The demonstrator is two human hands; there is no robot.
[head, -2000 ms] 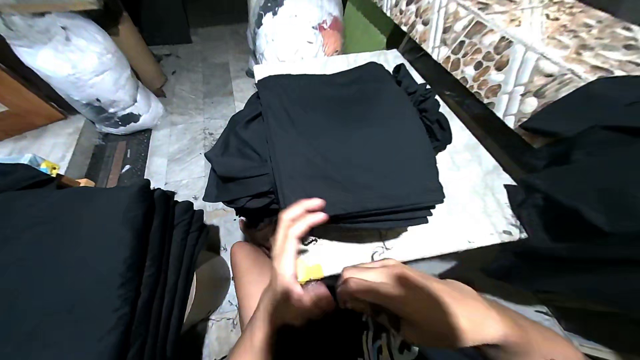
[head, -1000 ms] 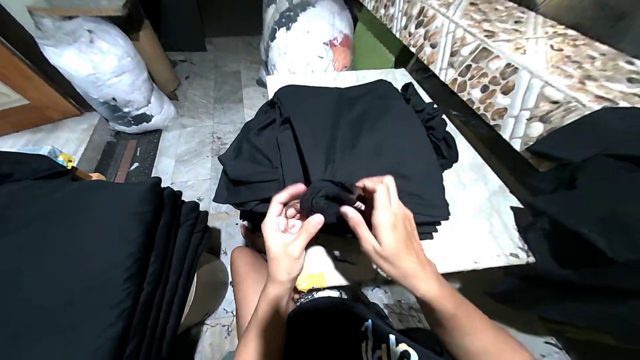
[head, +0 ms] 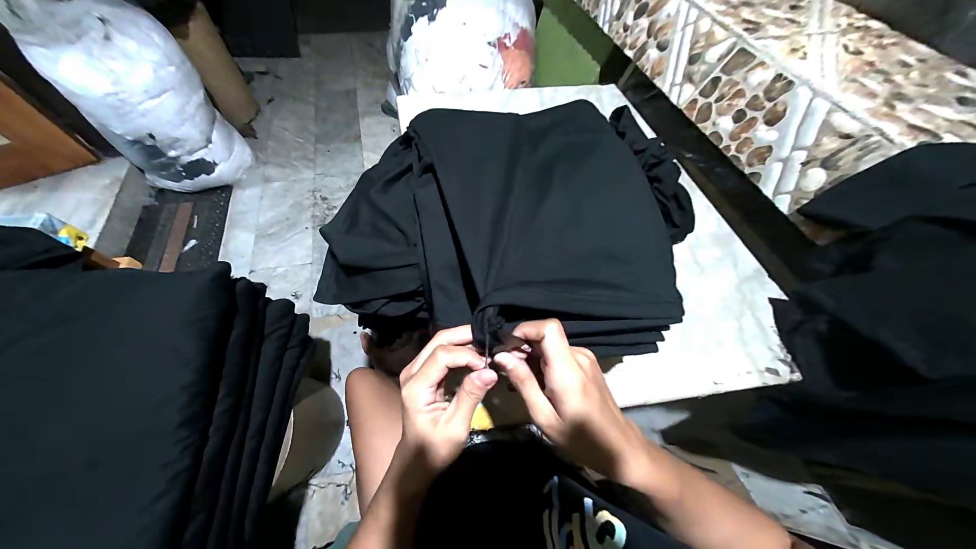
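Observation:
Several black cloth garments (head: 549, 206) lie stacked on a white board, with a gathered part hanging over each side. At the near edge of the top one, my left hand (head: 450, 381) pinches a thin dark thread or cord between thumb and fingertips, just below a bunched bit of the cloth. My right hand (head: 560, 374) is close beside it, thumb and index finger drawn together at the same bunched hem; whether they grip cloth or thread is too small to tell.
The white board (head: 732, 320) is under the stack. Folded black cloth (head: 99, 381) is piled at the left, and more black cloth (head: 900, 305) lies at the right. Stuffed plastic sacks (head: 137, 84) stand on the tiled floor, near a pebble-patterned wall (head: 740, 99).
Both hands came up from my lap to the garment's near edge between the first two frames. Now the bunched cloth hangs at the hem, and a thin strand shows at my left fingertips.

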